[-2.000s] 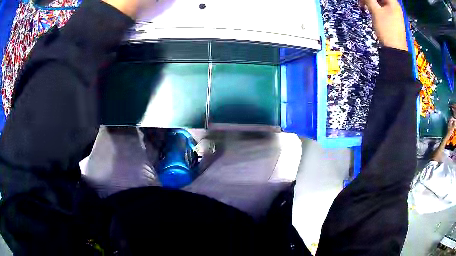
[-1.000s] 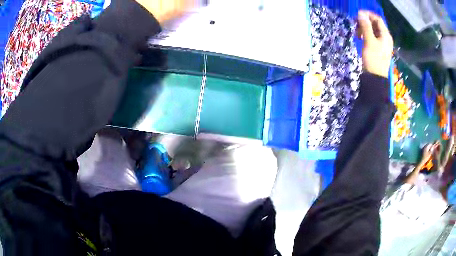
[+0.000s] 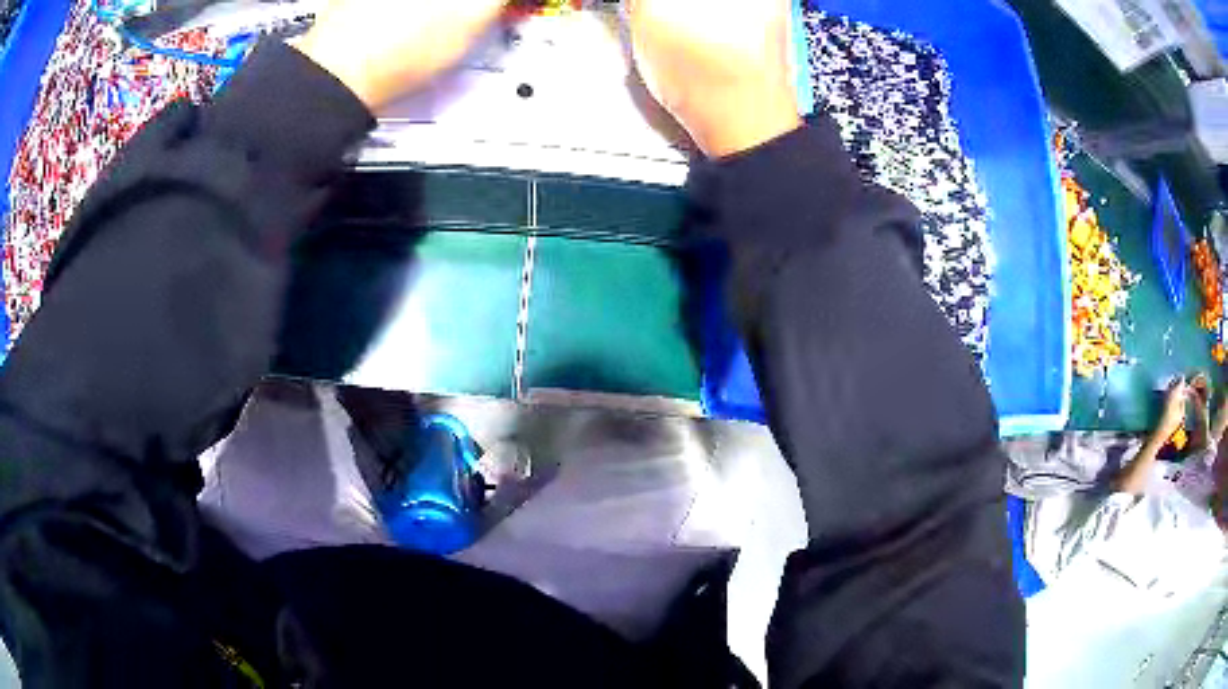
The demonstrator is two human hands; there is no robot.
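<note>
My left hand (image 3: 404,43) reaches over the white fixture plate (image 3: 566,115) at the top of the picture; its fingers are cut off by the upper edge. My right hand (image 3: 714,61) is over the plate's right side, also cut off at the top. A small orange-yellow part (image 3: 544,7) shows at the top edge between the hands, with a bit of red by it. The frames do not show which hand holds it, and its fixture is out of view.
A blue bin (image 3: 1037,256) on the right holds black-and-white parts (image 3: 905,155). Red-and-white parts (image 3: 84,128) lie at left. Orange parts (image 3: 1094,283) lie loose beyond the right bin. Another person's hand (image 3: 1169,417) is at far right. A blue bottle (image 3: 434,491) is by my lap.
My right hand has moved left from the black-and-white parts to the plate, beside my left hand. The orange-yellow part between them has come into view. The view has shifted slightly.
</note>
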